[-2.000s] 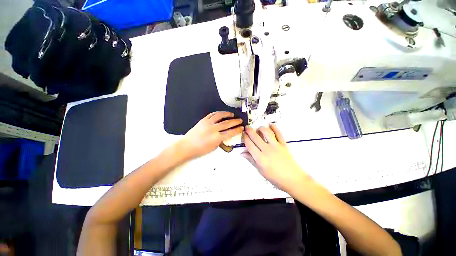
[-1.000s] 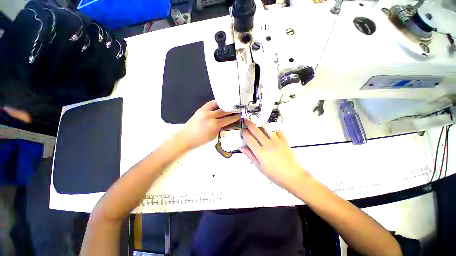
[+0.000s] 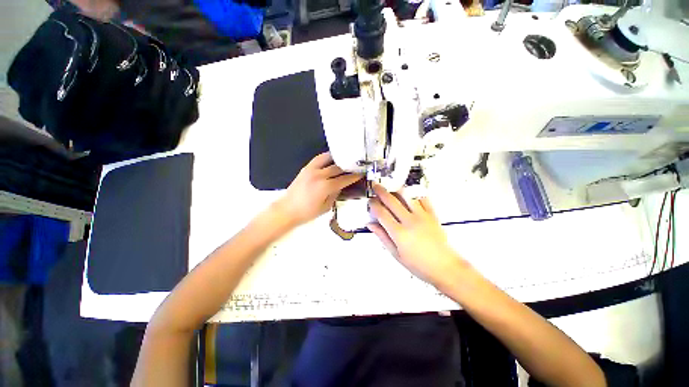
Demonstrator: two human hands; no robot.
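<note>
A black fabric panel (image 3: pixel 287 132) with rounded corners lies flat, its near right part running under the white sewing machine's head (image 3: pixel 378 125). My left hand (image 3: pixel 316 189) rests on the panel's near edge, fingertips beside the presser foot (image 3: pixel 372 170). My right hand (image 3: pixel 412 233) is just right of and nearer than the foot, its fingertips at the panel's edge. The fingers hide part of that edge. The needle point is too small to make out. A curved brownish metal piece (image 3: pixel 341 229) lies below my left fingers.
Another black panel (image 3: pixel 141 223) lies on a white board at the table's left. A bulky black heap with shiny metallic lines (image 3: pixel 106 83) stands back left. A blue-purple screwdriver (image 3: pixel 531 187) and small dark wrench (image 3: pixel 480 165) lie under the machine arm. A blue crate (image 3: pixel 233 17) is behind.
The panel's near edge has moved away from me, showing more of the brownish metal piece. My hands stay near the foot. A dark shape now covers part of the blue crate. The view has shifted slightly.
</note>
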